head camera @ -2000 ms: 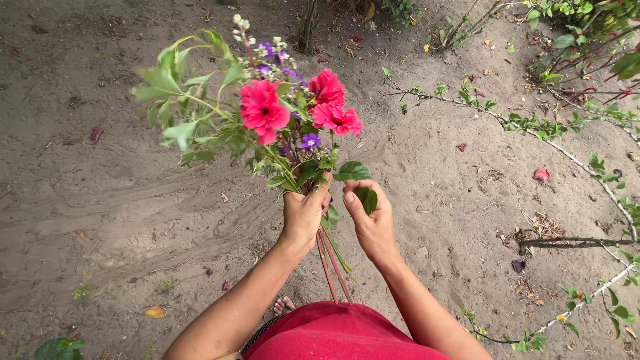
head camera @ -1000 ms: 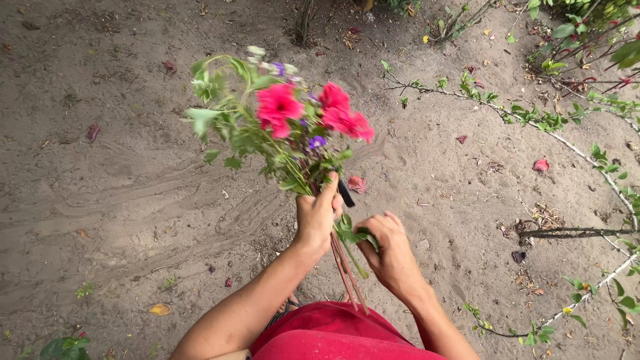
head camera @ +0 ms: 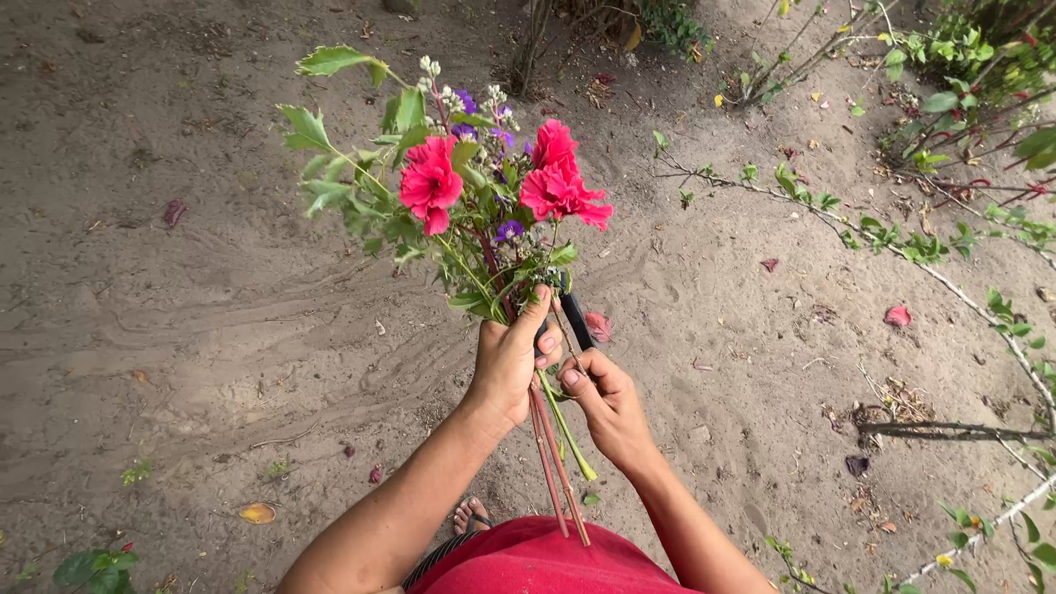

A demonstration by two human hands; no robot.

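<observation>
My left hand (head camera: 520, 351) is closed around the stems of a bouquet. The bouquet has pink double blooms, one pink flower (head camera: 431, 183) at its left and others at its right, with small purple flowers (head camera: 509, 230), whitish buds and green leaves (head camera: 330, 186). Bare reddish stems (head camera: 554, 470) and a green stem hang below that hand. A black-handled tool (head camera: 577, 312), its kind mostly hidden, shows beside the stems and seems held in the same hand. My right hand (head camera: 606, 404) pinches a thin brown stem (head camera: 569, 334) at the bouquet's right side.
Sandy ground (head camera: 247, 330) lies below, with fallen petals and leaves. A long thorny-looking branch (head camera: 924, 268) with green leaves arches along the right. Shrubs (head camera: 973, 107) grow at the top right, and a small green plant (head camera: 95, 571) stands at the lower left.
Leaves seen in or at my right hand earlier no longer show there; it now pinches a thin stem near my left hand. The black handle, unseen two seconds ago, shows more fully now.
</observation>
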